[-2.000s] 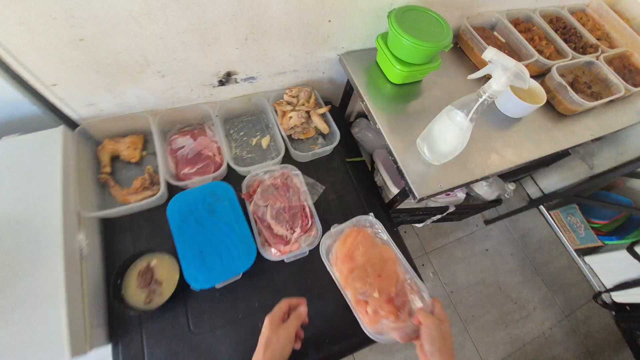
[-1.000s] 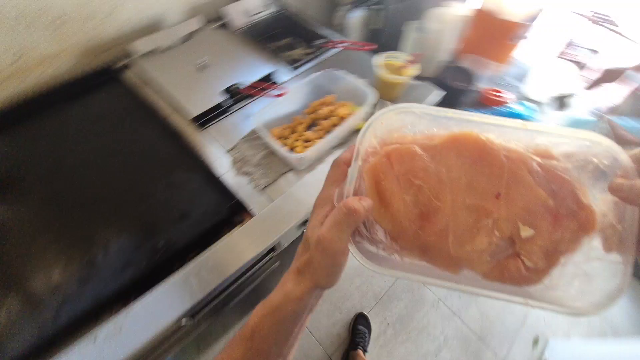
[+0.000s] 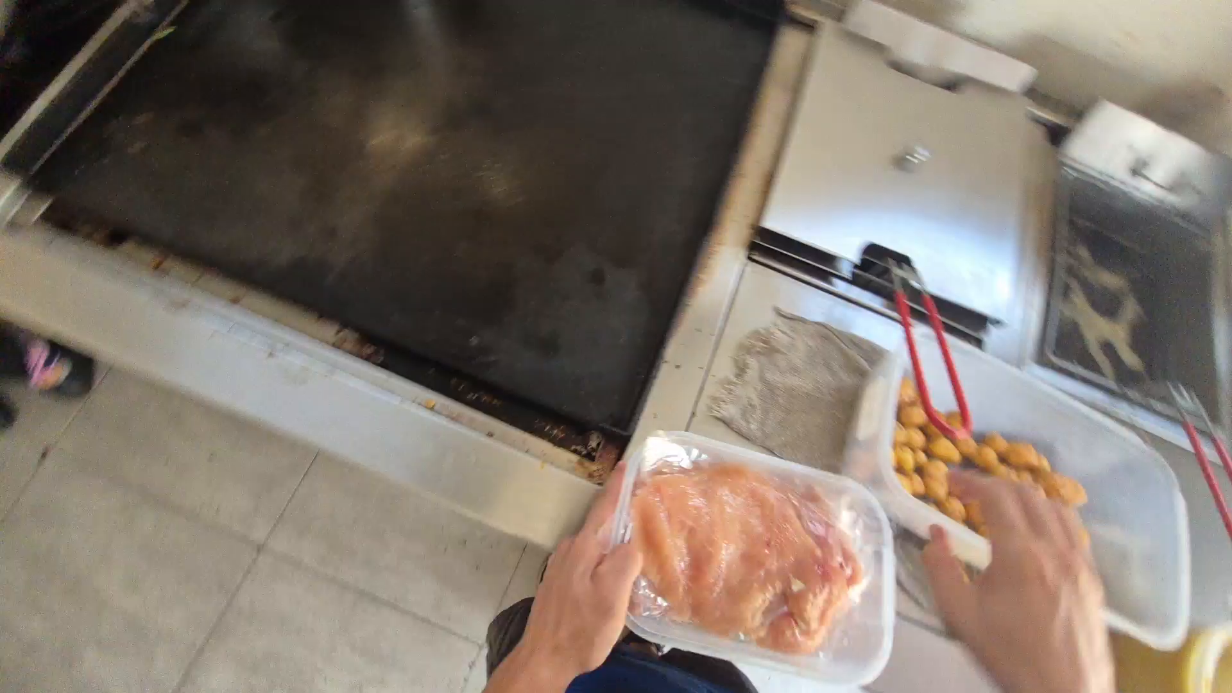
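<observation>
My left hand (image 3: 587,587) grips the left side of a clear plastic container (image 3: 871,616) that holds raw, pale pink meat (image 3: 741,549) under plastic film. My right hand (image 3: 1025,568) is off this container, fingers spread, over the near wall of a larger white plastic tub (image 3: 1136,539); whether it touches the tub cannot be told. Small golden-brown fried pieces (image 3: 934,462) lie in the tub. Red-handled tongs (image 3: 938,356) reach from a steel lid over the tub's far side.
A large dark flat griddle (image 3: 462,192) with a steel front ledge (image 3: 289,375) fills the left. A grey cloth (image 3: 799,385) lies between griddle and tub. Behind are a steel lid (image 3: 895,164) and a fryer basin (image 3: 1136,269). More red tongs (image 3: 1208,462) are at right. A person's foot (image 3: 53,366) shows at far left.
The view has swung from the black table to the griddle. My right hand, at the meat container's side two seconds ago, is now off it and over the tub. My left hand holds the container lower.
</observation>
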